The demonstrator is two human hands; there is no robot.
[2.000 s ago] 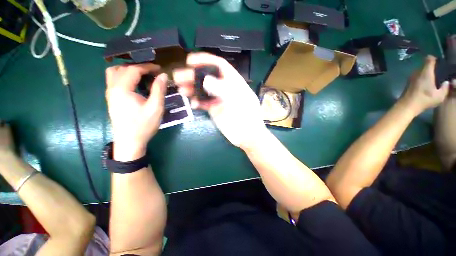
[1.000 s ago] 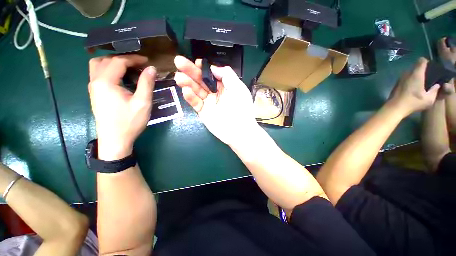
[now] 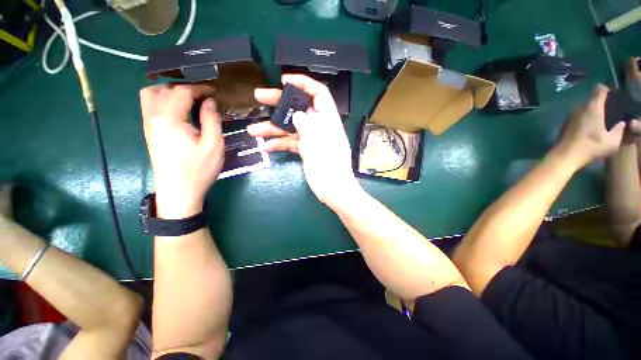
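Note:
My right hand [image 3: 320,137] holds a small black device [image 3: 289,107] with a pale logo between thumb and fingers, raised above the bench. My left hand [image 3: 179,144], with a black wristband, is over the near left side of an open black gift box [image 3: 200,59]. Something dark shows between its thumb and fingers; I cannot tell if it is held. A second open gift box [image 3: 322,58] stands behind my right hand. A printed card [image 3: 242,151] with white edges lies between my hands. A third open box [image 3: 432,98] shows brown cardboard inside and a dark cable [image 3: 403,151].
More open black boxes [image 3: 450,28] [image 3: 515,91] stand at the back right, with a shiny pouch [image 3: 552,46]. A brown can [image 3: 154,15], white cable [image 3: 116,58] and black cord [image 3: 105,169] are at left. Co-workers' arms [image 3: 520,190] [image 3: 77,281] are on both sides.
My right hand has turned the device so its logo face shows. My left hand stays by the left box. The view has shifted slightly.

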